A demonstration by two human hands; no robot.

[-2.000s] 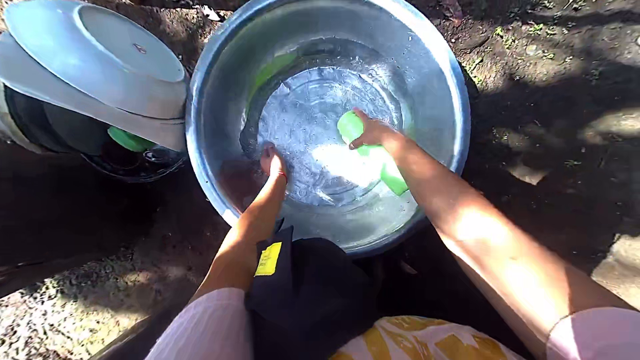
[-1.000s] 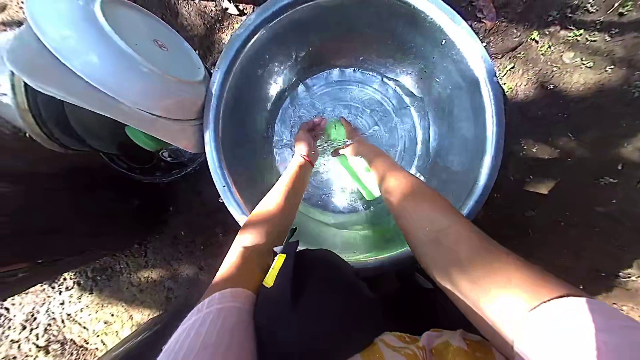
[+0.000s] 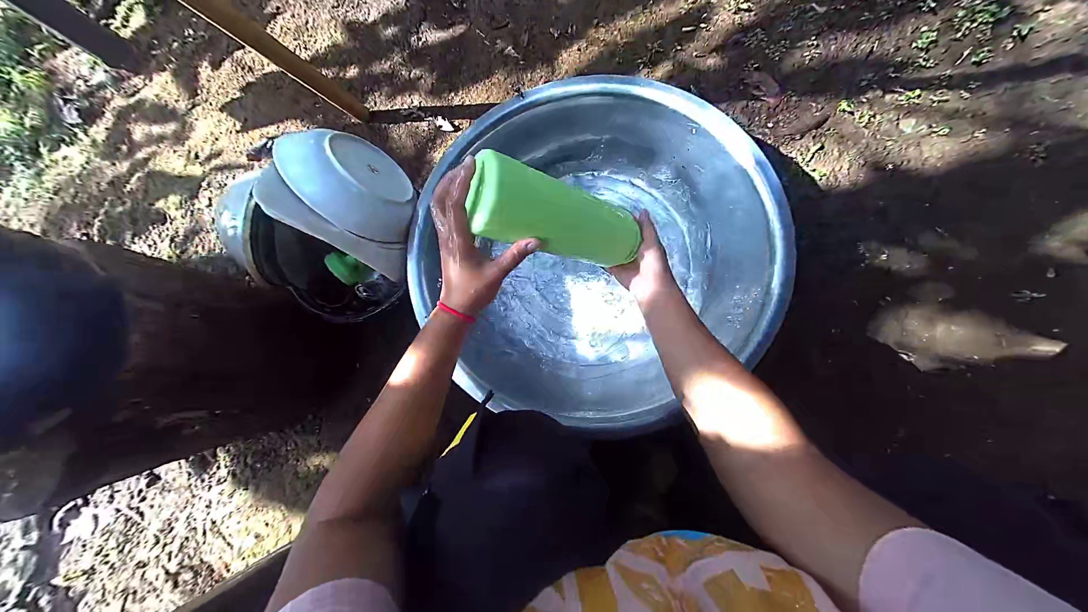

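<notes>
A green plastic container point(image 3: 552, 208) is held tilted between both hands, above a wide round metal basin point(image 3: 769, 212) with shallow water inside. My left hand point(image 3: 467, 242), with a red band at the wrist, grips the container's left end, thumb along its lower side. At the other end, my right hand point(image 3: 646, 263) holds it from below, with most of its fingers hidden. Sunlight glares off the water near the basin's middle.
Left of the basin, pale dishes point(image 3: 365, 183) lean over a dark vessel holding a small green item point(image 3: 347, 268). A large log point(image 3: 212, 340) lies further left. A flat stone point(image 3: 952, 336) lies on the ground at right. A wooden pole point(image 3: 280, 59) slants at upper left.
The green container, low in the basin with my hands one second ago, is now raised above the water and held at both ends. The view has shifted, showing more ground and the pole.
</notes>
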